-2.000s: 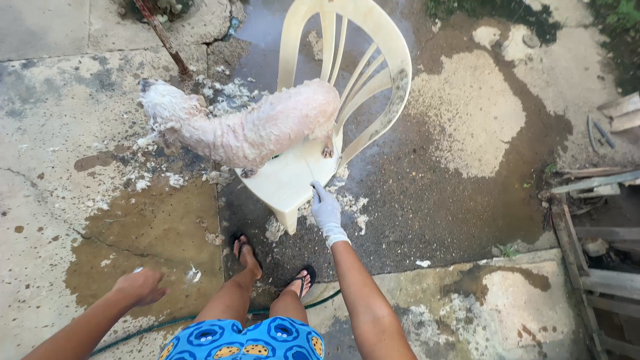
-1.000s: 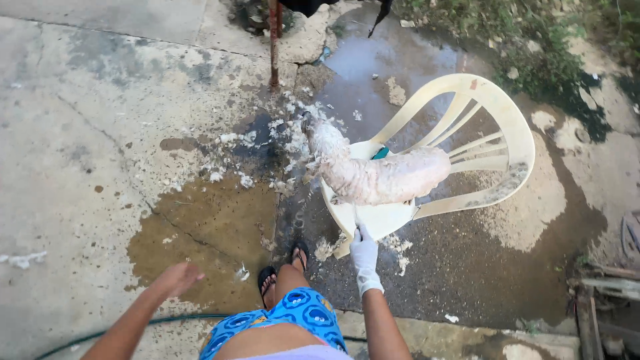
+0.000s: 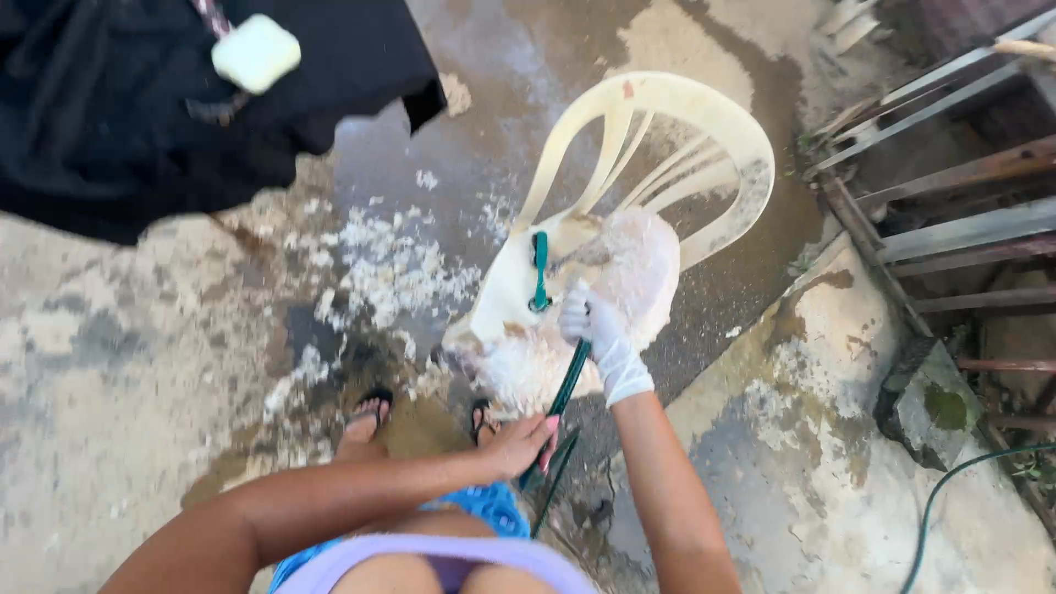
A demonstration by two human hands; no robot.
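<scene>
A dog with short, pale, clipped fur (image 3: 635, 256) lies curled on the seat of a cream plastic chair (image 3: 747, 177). My right hand (image 3: 596, 326), in a white glove, is closed on a dark green strap (image 3: 571, 378), close beside the dog. Lower down, my bare left hand (image 3: 520, 450) grips the same strap, whose loose end hangs below it. On the seat, next to the dog, lies a green item with a looped end (image 3: 540, 272); what it is I cannot tell.
Clumps of white fur (image 3: 396, 264) litter the wet concrete. A black cloth (image 3: 330, 66) with a pale block (image 3: 256, 54) on or above it fills the upper left. Wooden slats (image 3: 973, 235), a rock (image 3: 932, 404) and a green hose (image 3: 928, 511) are at the right.
The dog has gone from standing to curled on the seat. My left hand, empty before, has come across to the strap. My gloved hand now holds the strap too. The view has shifted.
</scene>
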